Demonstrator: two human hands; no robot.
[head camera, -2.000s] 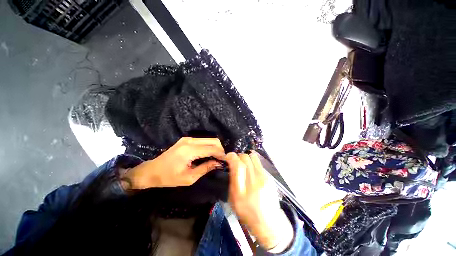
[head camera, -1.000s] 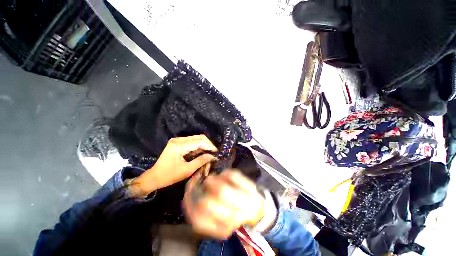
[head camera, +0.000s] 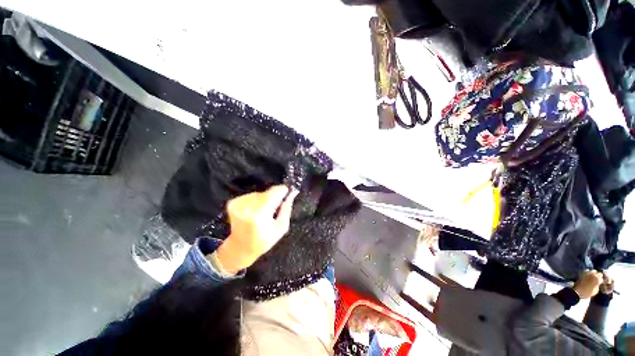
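The black nubbly jacket (head camera: 237, 149) with flecked braid trim lies over my lap and the edge of the white table. My left hand (head camera: 254, 226) pinches the jacket near its braided edge, thumb and fingertips closed on the cloth. A lower flap of the jacket hangs over my lap, with flecked trim along its bottom. My right hand is out of the picture. No needle or thread can be made out.
Scissors (head camera: 413, 102) and a brown strip (head camera: 383, 73) lie on the table by a floral bag (head camera: 512, 115). Flecked black garments (head camera: 532, 201) lie nearer. Another person's hands (head camera: 592, 284) are at lower right. A red basket (head camera: 372, 320) and black crate (head camera: 76, 125) stand on the floor.
My right hand has left the jacket, passed blurred over my lap, and gone out of view. My left hand keeps its pinch. The view has turned, bringing in the red basket and another person.
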